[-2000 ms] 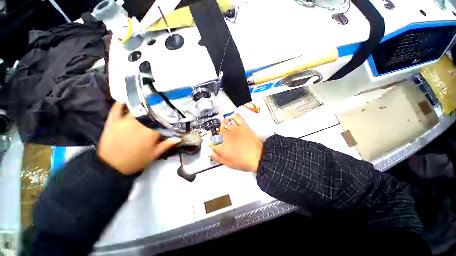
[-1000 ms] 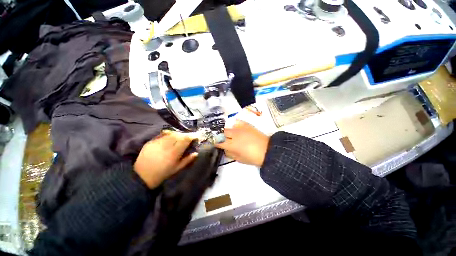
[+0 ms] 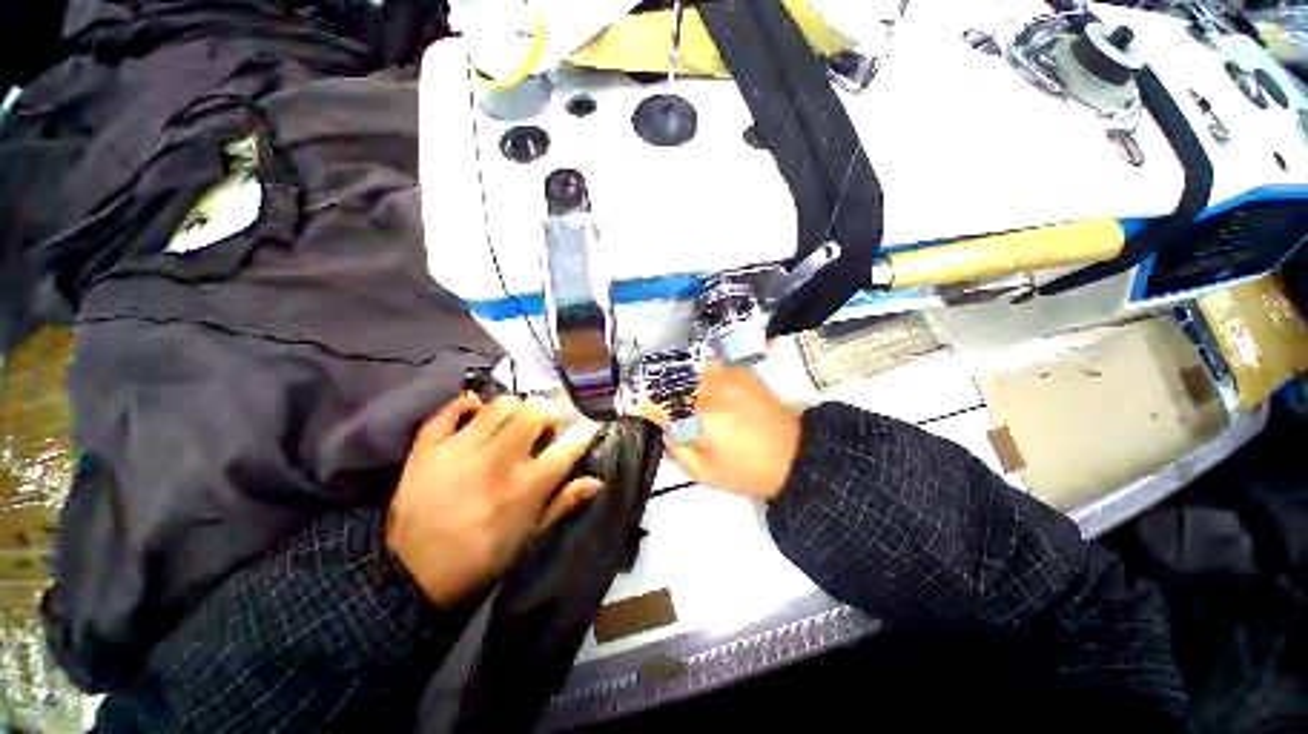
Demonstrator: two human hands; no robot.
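A dark grey-brown garment piece (image 3: 309, 337) spreads left of the sewing machine head (image 3: 689, 172), and a narrow part of it hangs toward me over the table edge. My left hand (image 3: 488, 480) presses on the cloth just left of the needle area, fingers bent and pinching its edge. My right hand (image 3: 739, 430) is at the right of the presser foot (image 3: 667, 387), its fingertips at the cloth edge and partly hidden behind metal machine parts. The needle tip and the seam under it cannot be made out.
A wooden-handled tool (image 3: 1004, 255) lies along the machine head. Black straps (image 3: 803, 129) hang round it. A clear-wrapped flat packet (image 3: 872, 347) lies on the bed. A beige panel (image 3: 1105, 394) is at the right. Brown tape (image 3: 36, 459) covers the table's left end.
Since two seconds ago the garment has come across the left of the table to the needle area. My left hand has moved onto the cloth. The view has shifted, with the machine head now nearer.
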